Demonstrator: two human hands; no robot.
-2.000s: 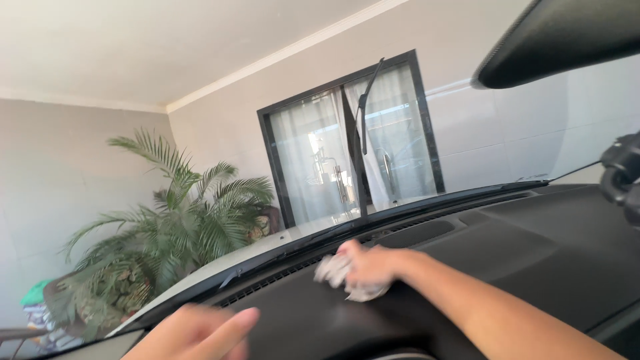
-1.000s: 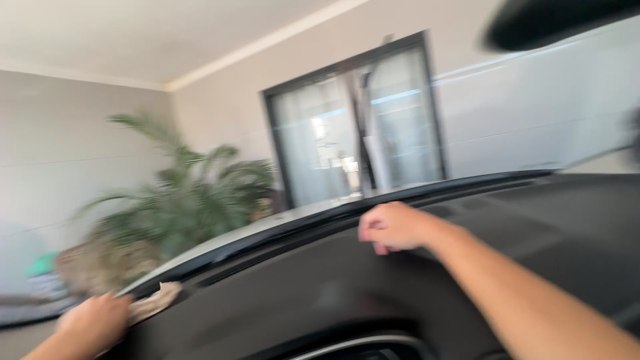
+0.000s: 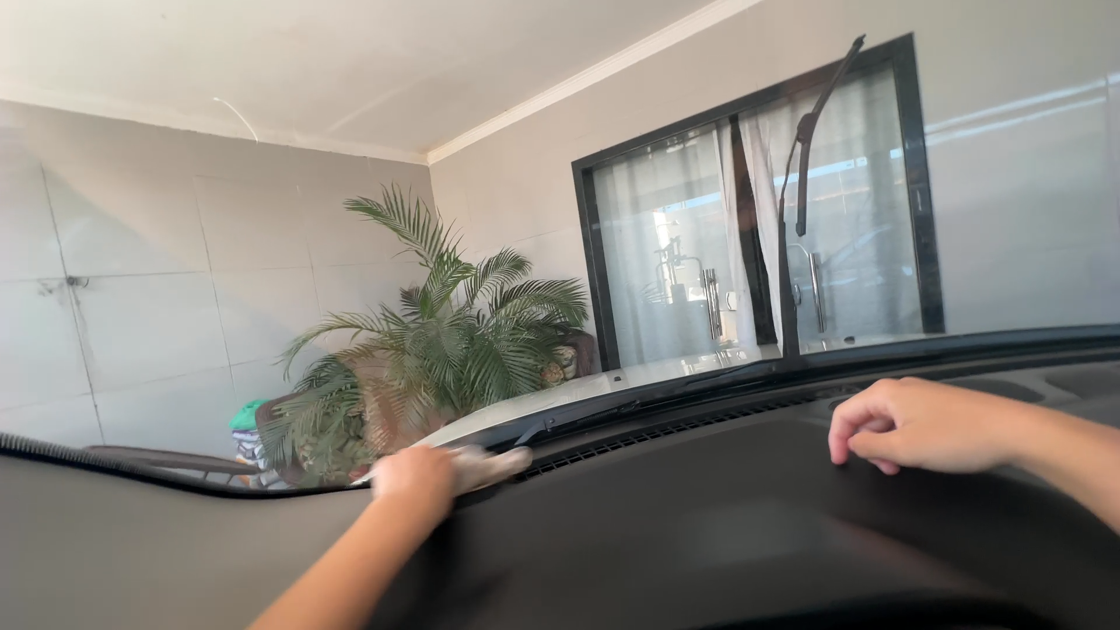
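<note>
My left hand [image 3: 415, 486] grips a pale, crumpled cloth [image 3: 492, 467] at the far left corner of a dark car dashboard [image 3: 665, 516], close to the base of the windshield. The cloth lies against the left end of the black defroster vent [image 3: 630, 439]. My right hand [image 3: 919, 427] is over the right part of the dashboard, fingers curled down and nothing visible in them. Whether its fingertips touch the surface I cannot tell.
Beyond the windshield stands a raised wiper [image 3: 805, 149]; another wiper [image 3: 595, 416] lies low along the glass. The door pillar trim [image 3: 175, 534] borders the left. Outside are a potted palm [image 3: 455, 324] and a black-framed glass door [image 3: 582, 262].
Two seconds ago the cloth was under my right hand at mid-dashboard; one second ago it was at my left hand. My left hand and the cloth are now farther forward along the windshield base.
</note>
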